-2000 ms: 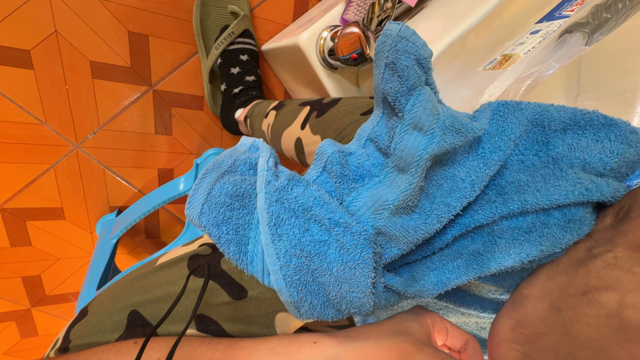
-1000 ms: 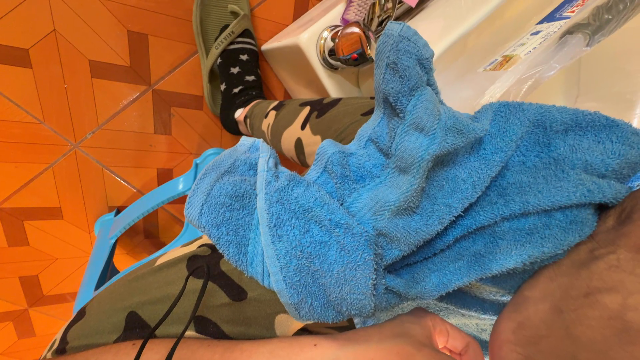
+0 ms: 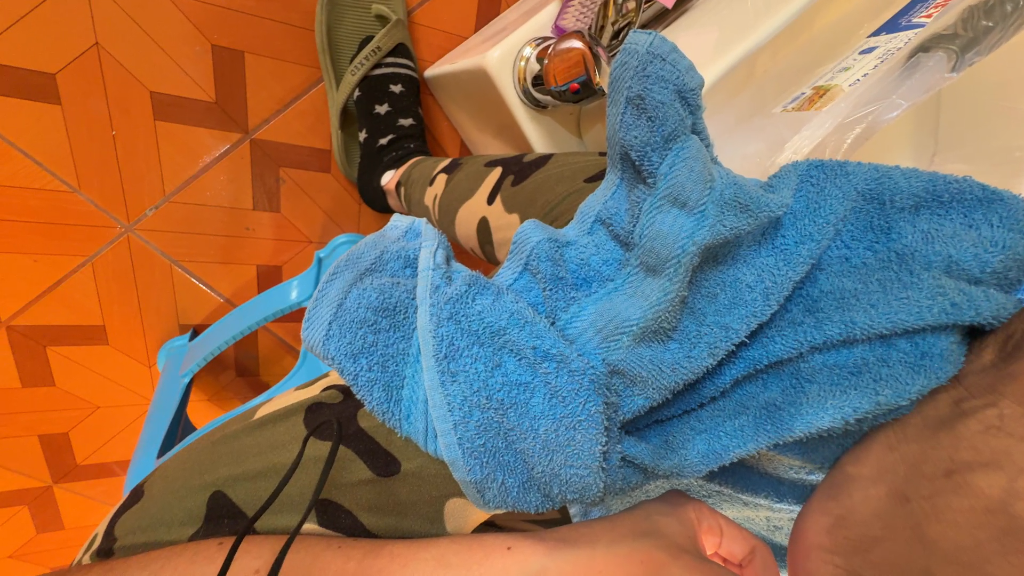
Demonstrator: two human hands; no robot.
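A rumpled blue terry towel (image 3: 520, 376) lies over a knee in camouflage trousers (image 3: 416, 472) and spreads to the right edge. My left hand (image 3: 704, 536), at the bottom edge, has its fingers curled and partly cut off; whether it grips anything cannot be told. It is beside the towel's lower edge, where a paler, patterned cloth (image 3: 720, 488) shows. A large area of bare skin (image 3: 912, 464) fills the lower right, partly under the towel; which body part it is cannot be told. My right hand does not show.
A white basin (image 3: 496, 72) with a chrome tap handle (image 3: 564, 68), a purple brush (image 3: 576, 14) and a clear printed plastic bag (image 3: 872, 72) stands at the upper right. A blue plastic stool (image 3: 240, 320) is at left on orange tiles (image 3: 88, 160), below a foot in a green slipper (image 3: 344, 88).
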